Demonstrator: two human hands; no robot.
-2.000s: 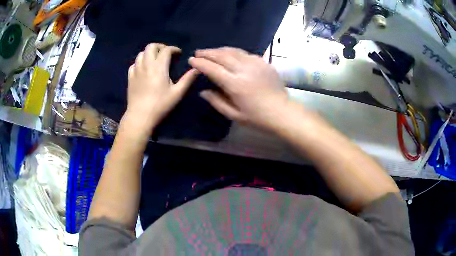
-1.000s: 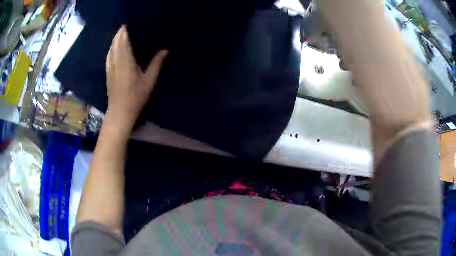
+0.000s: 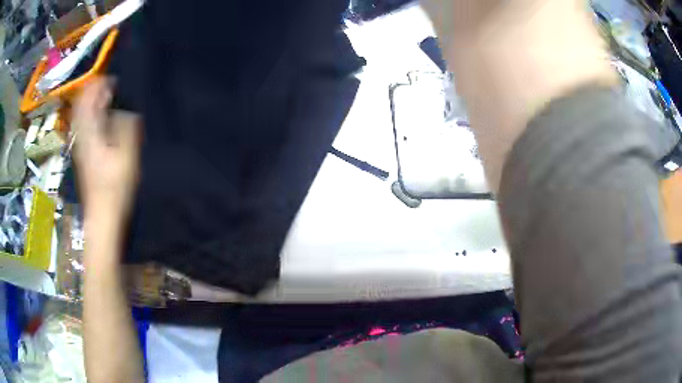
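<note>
A large black garment panel [image 3: 224, 135] lies on the pale table [image 3: 389, 247], left of the machine bed, and runs out of the top of the picture. My left hand [image 3: 105, 146] is blurred at the panel's left edge, beside the orange basket; whether it grips the cloth cannot be told. My right forearm reaches up past the top edge, so my right hand is out of the picture. The outlined bed cover [image 3: 441, 149] shows beside that forearm, partly hidden by it.
An orange basket [image 3: 105, 63] with items inside is at upper left. A yellow tray [image 3: 39, 224] is below it. A narrow dark strip [image 3: 359, 162] lies between cloth and bed cover. White material [image 3: 183, 351] hangs below the table edge.
The black panel has shifted left and uncovered more table. My left hand has moved left towards the orange basket. My right arm reaches further up, and its hand has left the picture.
</note>
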